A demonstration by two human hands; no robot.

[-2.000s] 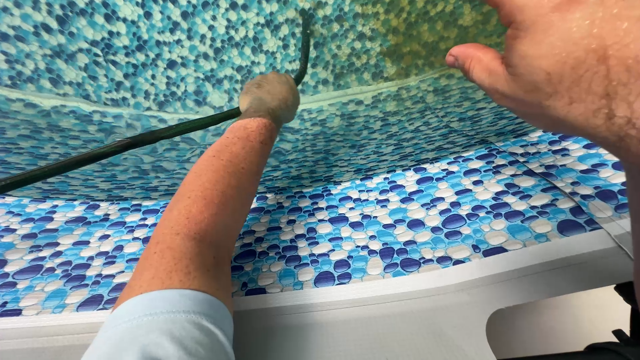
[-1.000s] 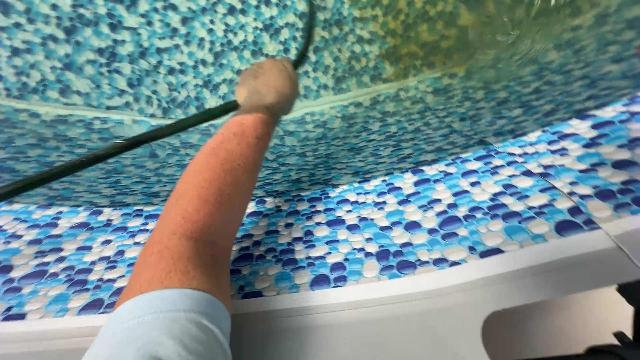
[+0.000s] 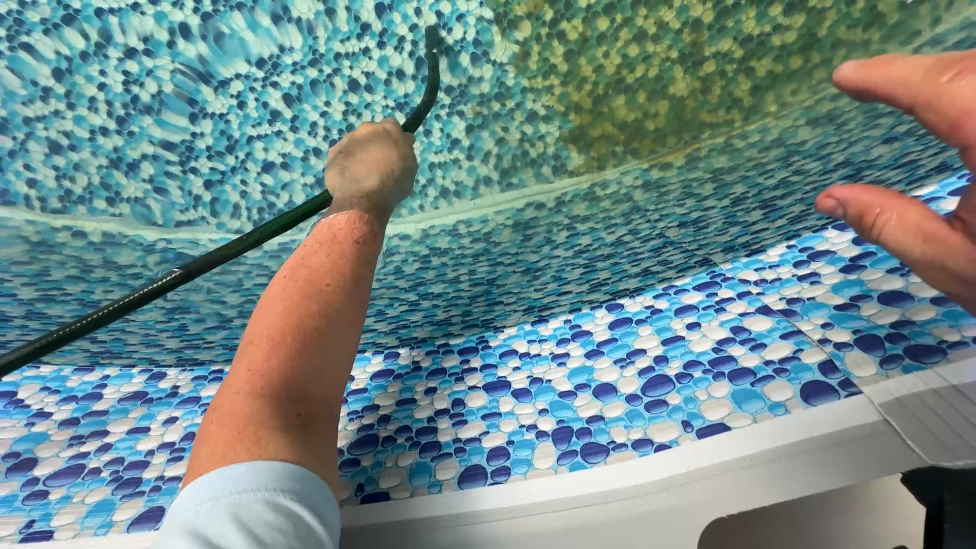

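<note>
My left hand (image 3: 371, 164) is under the water of a pool, closed around a dark green hose (image 3: 164, 282). The hose runs from the left edge of the view through my fist, and its free end bends upward beyond my knuckles, over the pebble-patterned liner. My right hand (image 3: 907, 145) is at the right edge, above the pool wall, thumb and a finger spread apart with nothing between them; the rest of it is cut off. Yellow-brown sediment (image 3: 671, 84) covers part of the pool floor to the right of the hose's end.
The pool's white-grey rim (image 3: 610, 488) crosses the bottom of the view, below the blue and white pebble-patterned wall liner (image 3: 534, 396). A pale seam runs where wall and floor meet. Black material (image 3: 949, 503), only partly seen, is at the lower right.
My right hand, out of view one second ago, is back at the right edge. My left hand stays on the hose throughout.
</note>
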